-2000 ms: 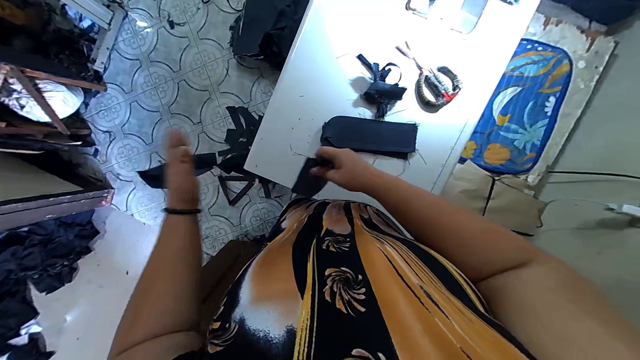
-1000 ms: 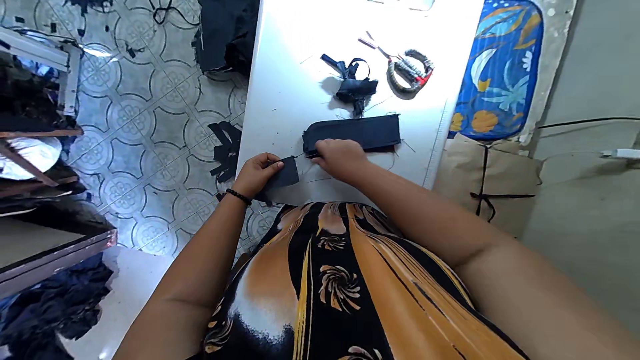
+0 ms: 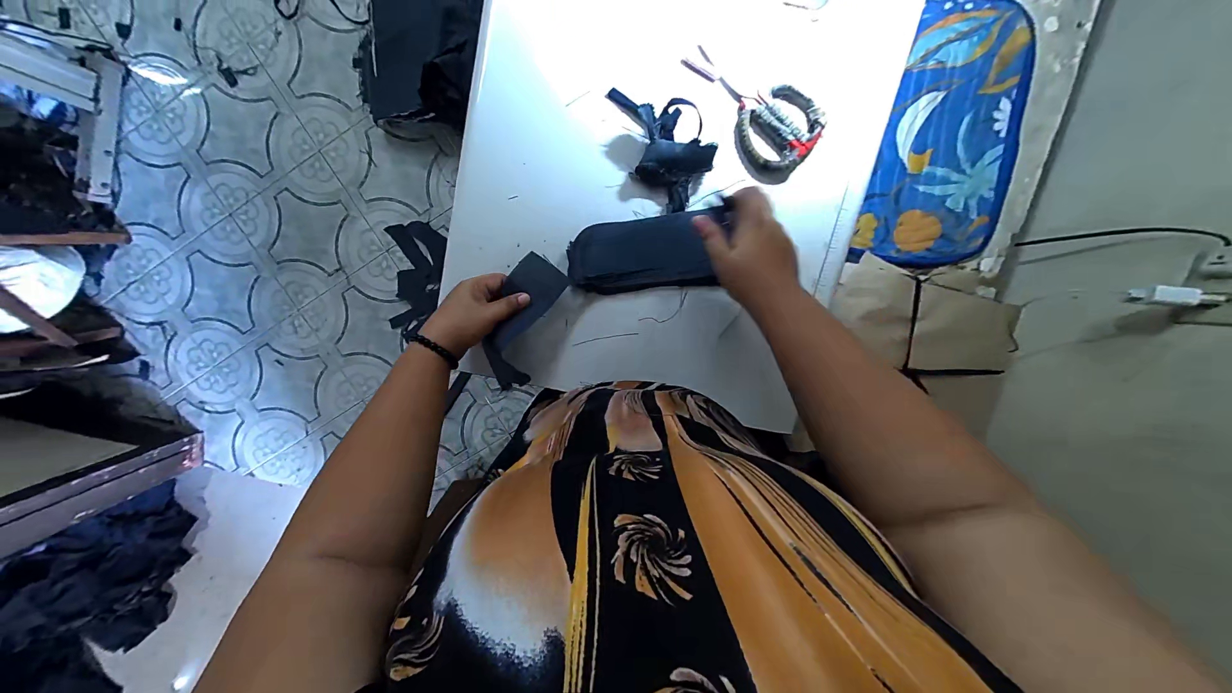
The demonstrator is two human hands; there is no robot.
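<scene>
My left hand (image 3: 474,313) grips a small dark fabric piece (image 3: 535,294) near the left edge of a white table (image 3: 539,144). Right of it lies a stack of long dark fabric pieces (image 3: 640,252) with a rounded left end. My right hand (image 3: 756,248) is at the stack's right end, thumb and fingers about its top corner; whether it grips a piece is unclear. Beyond the stack lie a bundle of black strips (image 3: 674,159) and a pair of scissors (image 3: 776,125) with wrapped handles. Loose threads are scattered on the tabletop.
Black fabric (image 3: 423,58) is piled at the table's far left side. Black scraps (image 3: 416,269) lie on the tiled floor (image 3: 269,192). A blue patterned cushion (image 3: 948,144) and brown paper wrapping (image 3: 962,322) are at the right, near a cable on the wall.
My left hand came from over the floor to the small dark piece, which my right hand held two seconds ago. My right hand has moved rightward along the stack to its far end.
</scene>
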